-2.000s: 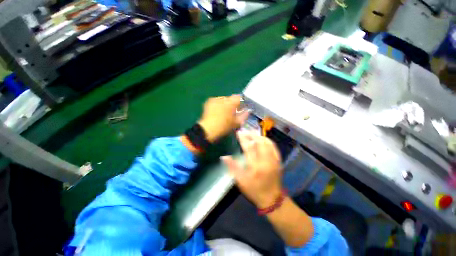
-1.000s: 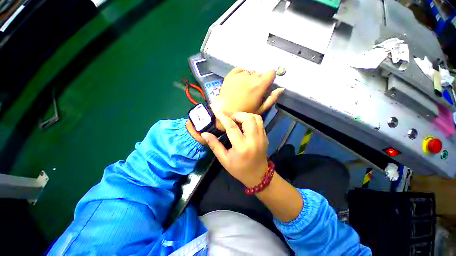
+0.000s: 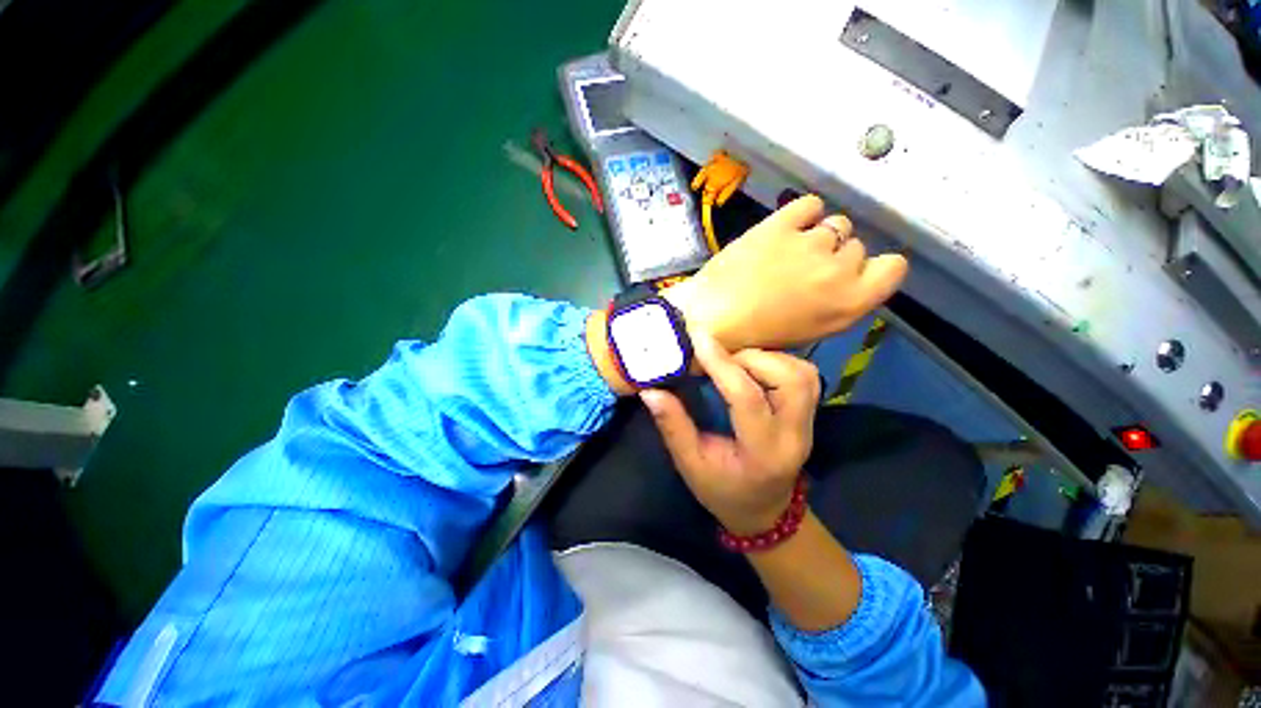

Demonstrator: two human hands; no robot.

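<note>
A smartwatch [image 3: 649, 343] with a black strap and a lit square face is on my left wrist, face up. My left hand [image 3: 786, 281] is bare, back upward, with fingers loosely curled; it holds nothing that shows. My right hand [image 3: 740, 422] is bare, just below the left wrist. Its thumb and fingertips are at the lower right edge of the watch, apart from each other, with nothing held in them. A red bead bracelet [image 3: 765, 530] is on my right wrist.
White machine bench [image 3: 774, 83] at upper right, with a red stop button [image 3: 1249, 437] and crumpled wipes [image 3: 1175, 145]. A grey keypad box [image 3: 650, 201], orange connector [image 3: 719, 179] and red-handled pliers [image 3: 563, 181] lie left of it. Black tray [image 3: 1051, 609] at lower right.
Both hands have moved right, and the watch face shows more squarely. The view has shifted, so the keypad box and pliers show more fully. The teal frame has left the view.
</note>
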